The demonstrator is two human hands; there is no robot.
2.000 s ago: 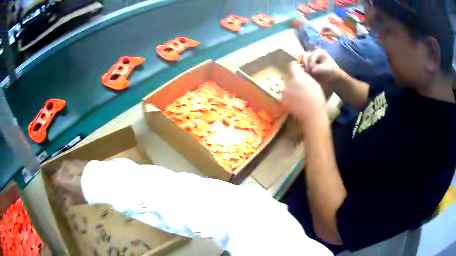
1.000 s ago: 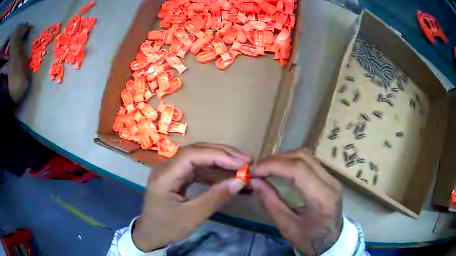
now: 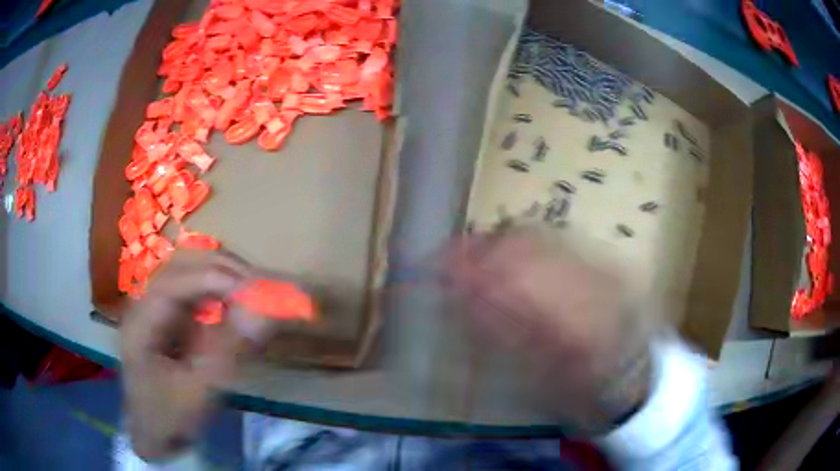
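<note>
My left hand point(image 3: 180, 345) is over the near left corner of the trigger box and holds an orange trigger point(image 3: 274, 300) at its fingertips; a second orange piece shows between the fingers. My right hand point(image 3: 553, 317) is strongly blurred over the near left edge of the spring box; whether its fingertips hold anything is not visible. The cardboard trigger box point(image 3: 304, 198) holds a heap of orange triggers point(image 3: 276, 64) at its back and left side. The spring box point(image 3: 723, 221) holds small dark grey springs point(image 3: 576, 74), dense at the back and scattered nearer.
Small orange piles point(image 3: 41, 143) lie on the pale table point(image 3: 78, 78) at far left. Another cardboard box point(image 3: 769, 212) with orange parts stands at far right. Orange controller shells point(image 3: 769, 32) lie on the green belt at top right. Part of a person's arm point(image 3: 801, 428) shows at lower right.
My hands were together on one orange piece and have moved apart, left hand to the left, right hand towards the spring box. The view has shifted right.
</note>
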